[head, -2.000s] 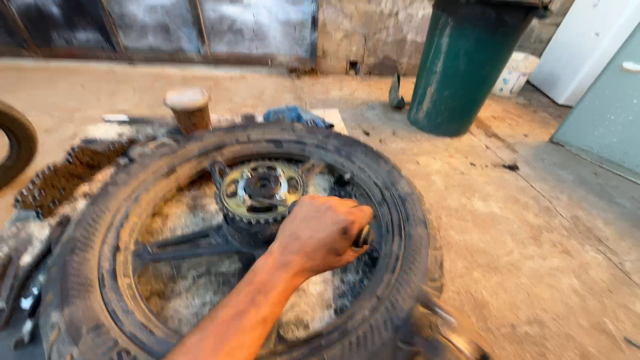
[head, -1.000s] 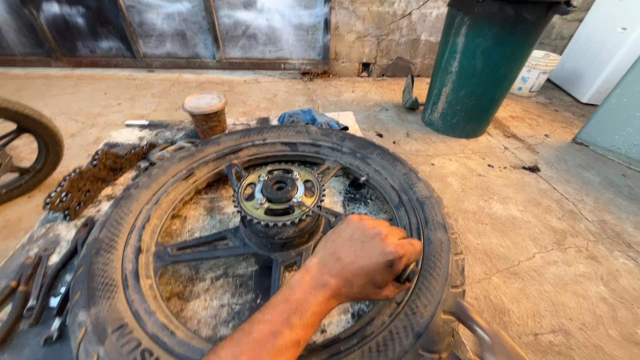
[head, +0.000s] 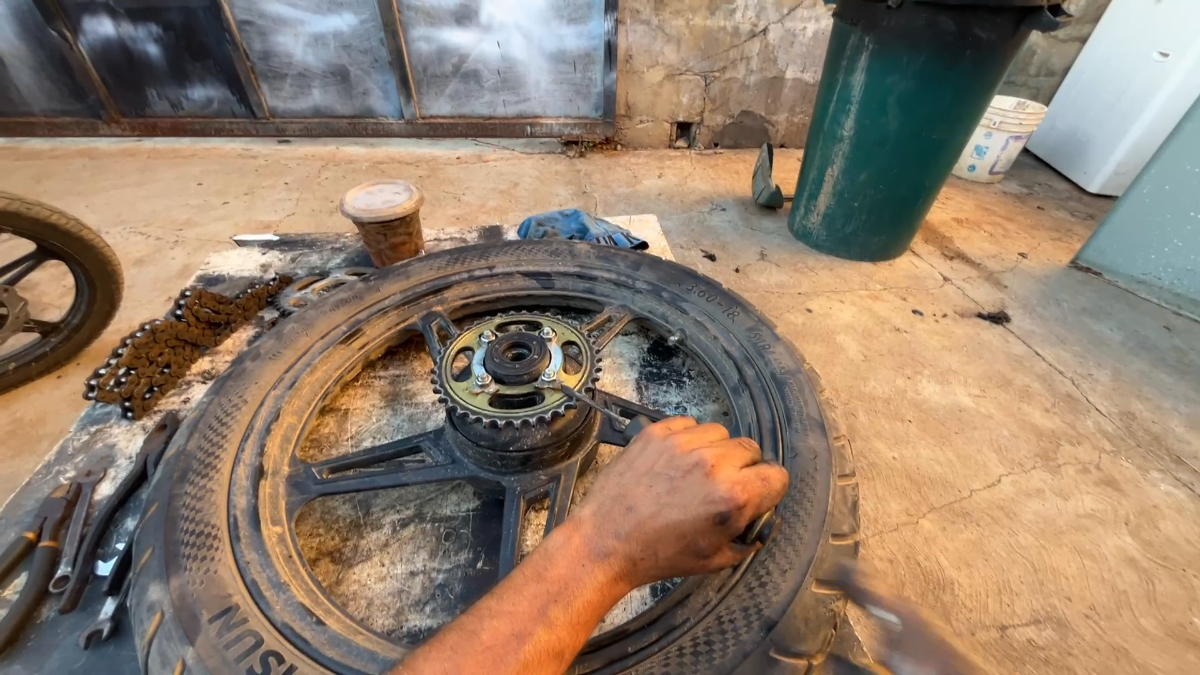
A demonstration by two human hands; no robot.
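Observation:
My left hand (head: 689, 497) is closed around the handle of a thin-shafted hand tool (head: 600, 406). Its shaft reaches to the lower right bolt area of the rear sprocket (head: 511, 403), though exact contact is unclear. This toothed sprocket sits on the hub of a black spoked motorcycle wheel (head: 375, 464) lying flat, its tyre (head: 211, 478) dusty. At the tyre's lower right edge, a motion-blurred shape (head: 905, 623) appears, perhaps my right hand or something it holds; its grip cannot be made out.
Left of the tyre lie a rusty drive chain (head: 169, 347), pliers (head: 42, 553) and wrenches (head: 84, 525). Beyond it are a lidded cup (head: 389, 230) and a blue cloth (head: 577, 227). Another wheel (head: 103, 281) is at far left; a green bin (head: 891, 141) stands behind right.
The blurred shape at the tyre's lower right has shifted. My left hand stays closed over the wheel's right side. The view has shifted slightly.

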